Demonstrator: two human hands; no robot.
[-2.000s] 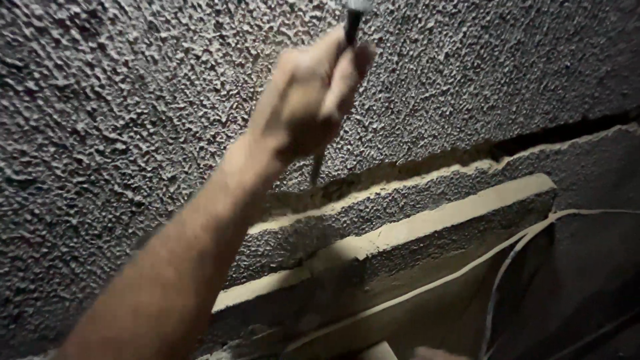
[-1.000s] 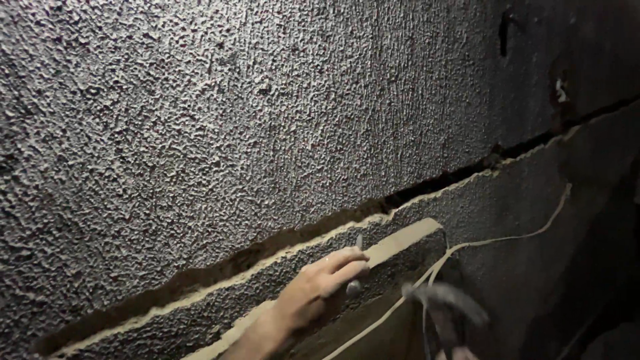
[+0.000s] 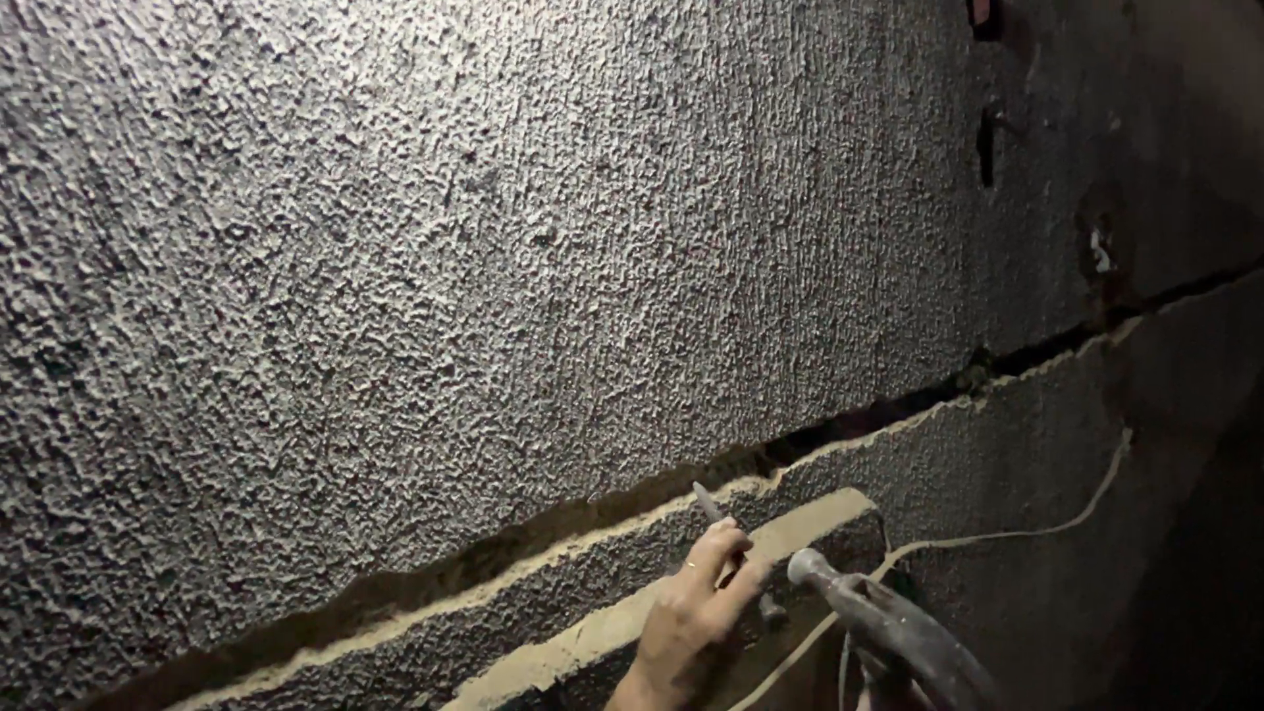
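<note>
My left hand (image 3: 696,602), with a ring on one finger, grips a slim metal chisel (image 3: 708,502) low in the view. The chisel's narrow end points up and left at the lower edge of a rough groove (image 3: 553,528) cut in the textured wall (image 3: 513,296). Its other end shows below my fingers. Just right of this hand is the dusty metal head of a claw hammer (image 3: 879,612), its round face towards the hand and not touching it. The hammer's handle runs down past the bottom edge, and my right hand is not visible.
A pale flat strip (image 3: 820,518) runs along the wall below the groove. A thin light cable (image 3: 997,536) loops across the lower right. A dark slot (image 3: 986,148) and a damaged patch (image 3: 1099,247) mark the wall at upper right. The far right is in deep shadow.
My left hand was raised over the wall above the groove two seconds ago and is now below it. The hammer head has come into view on the right. The view has shifted.
</note>
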